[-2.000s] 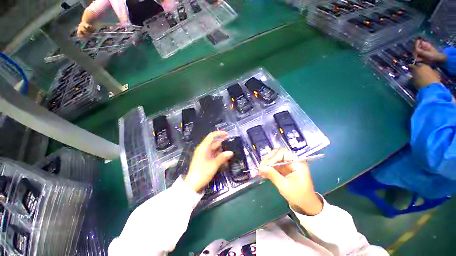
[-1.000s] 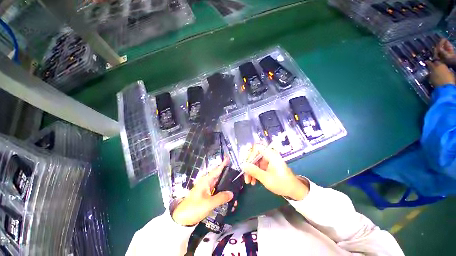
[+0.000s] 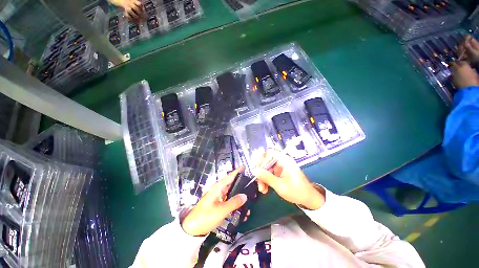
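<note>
My left hand [image 3: 212, 208] holds a black phone housing [image 3: 237, 189] tilted in front of my chest, below the near edge of the tray. My right hand [image 3: 283, 180] holds thin tweezers [image 3: 257, 176] like a pen, their tip at the upper part of the housing. Any small part at the tip is too small to tell. A dark gridded sheet [image 3: 204, 152] lies slantwise across the clear blister tray [image 3: 344, 140]. Other black housings [image 3: 320, 119] lie in the tray's pockets; the near-row pocket [image 3: 256, 137] left of the two right housings holds none.
A narrow gridded strip [image 3: 142, 136] lies along the tray's left edge. Stacked trays [image 3: 58, 209] stand at left by a pale metal post [image 3: 63, 104]. A worker's blue sleeve [image 3: 462, 141] and another filled tray [image 3: 436, 63] are at right. A hand [image 3: 126, 5] shows across the bench.
Since the oldest frame, my left hand has lifted the housing out of its pocket and brought it toward my chest. The tweezers have followed to it. Since the middle frame, my hands have barely moved.
</note>
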